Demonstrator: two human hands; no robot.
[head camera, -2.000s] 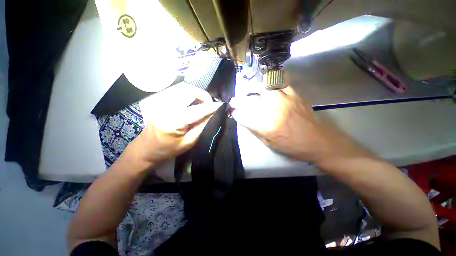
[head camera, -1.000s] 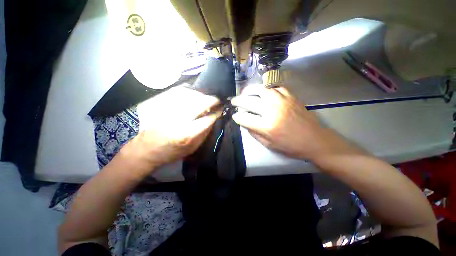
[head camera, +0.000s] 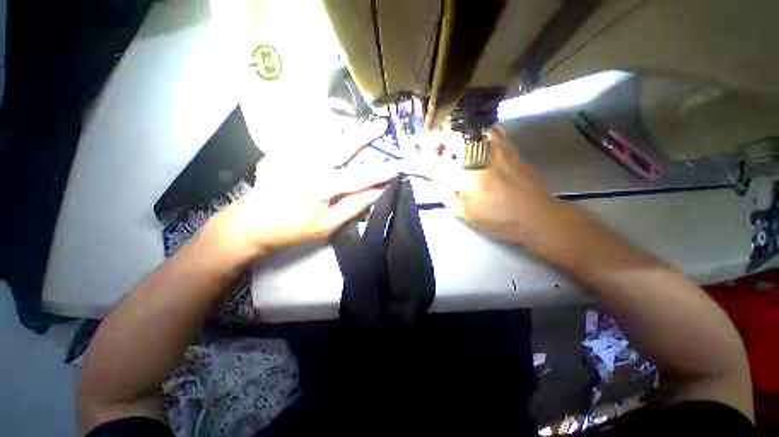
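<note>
The black fabric band (head camera: 410, 256) runs from near the needle down over the table's front edge, in folded layers. My left hand (head camera: 320, 192) lies on the work left of the needle, its fingers on the band's upper end. My right hand (head camera: 478, 183) is at the band's upper end from the right, its fingertips washed out by the lamp. The presser foot and needle (head camera: 406, 124) are just above my fingers, in glare. The printed fabric piece (head camera: 181, 229) shows left of my left hand, partly under my forearm, with black cloth (head camera: 209, 166) above it.
Pink-handled snips (head camera: 628, 154) lie on the machine bed at right. A brass-coloured ribbed knob (head camera: 477, 154) is beside my right hand. Long black cloth (head camera: 51, 128) lies at far left. Pale printed fabric (head camera: 235, 384) hangs below the table edge. Something red (head camera: 752, 320) is at lower right.
Both hands have moved nearer the needle, with the fabric's upper part. My left fingers have spread forward. The grey-black piece by the needle is no longer visible. The camera view has shifted slightly.
</note>
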